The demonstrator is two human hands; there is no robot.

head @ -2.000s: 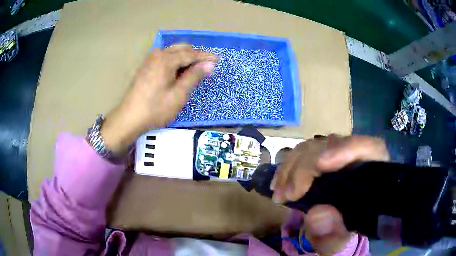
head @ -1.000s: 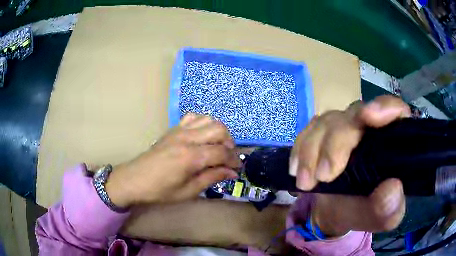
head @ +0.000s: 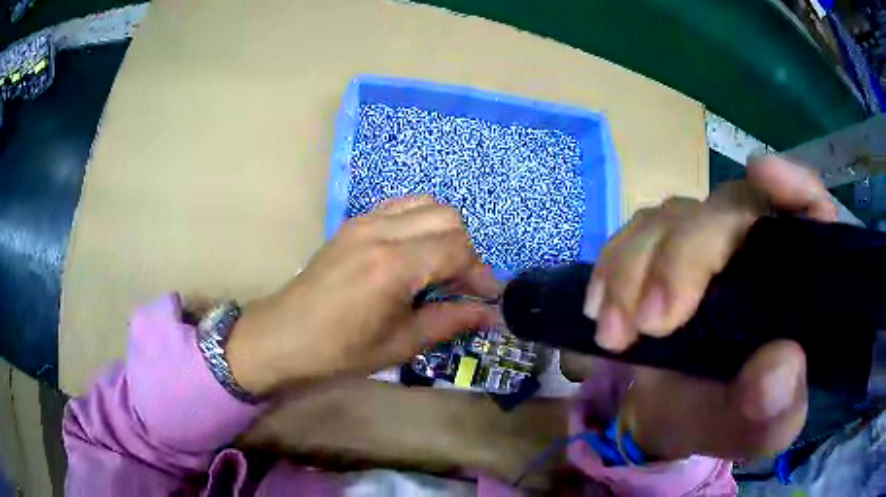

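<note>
My right hand [head: 699, 291] holds the thick black electric screwdriver [head: 573, 306] sideways, its front end pointing left. My left hand [head: 389, 281] has thumb and fingers brought together at the screwdriver's tip, above the unit. Whether a screw is between the fingertips is too small to tell. The circuit board [head: 500, 359] with a yellow block [head: 466, 371] lies below the fingertips, its upper left part hidden by my left hand. A black pad [head: 515, 390] sits at its lower right. The blue screw tray [head: 610, 184], with a mass of silvery screws, lies behind.
Brown cardboard [head: 194, 146] lies under the tray and fixture. Waiting units [head: 27, 68] with yellow spots are at the far upper left on the dark surface. A green belt [head: 622, 44] runs along the back. A blue strap [head: 612, 445] is on my right wrist.
My left hand has moved from over the screw tray to the screwdriver's tip. The screwdriver has been raised and now covers the fixture's right part. The tray appears lower and further right in the view.
</note>
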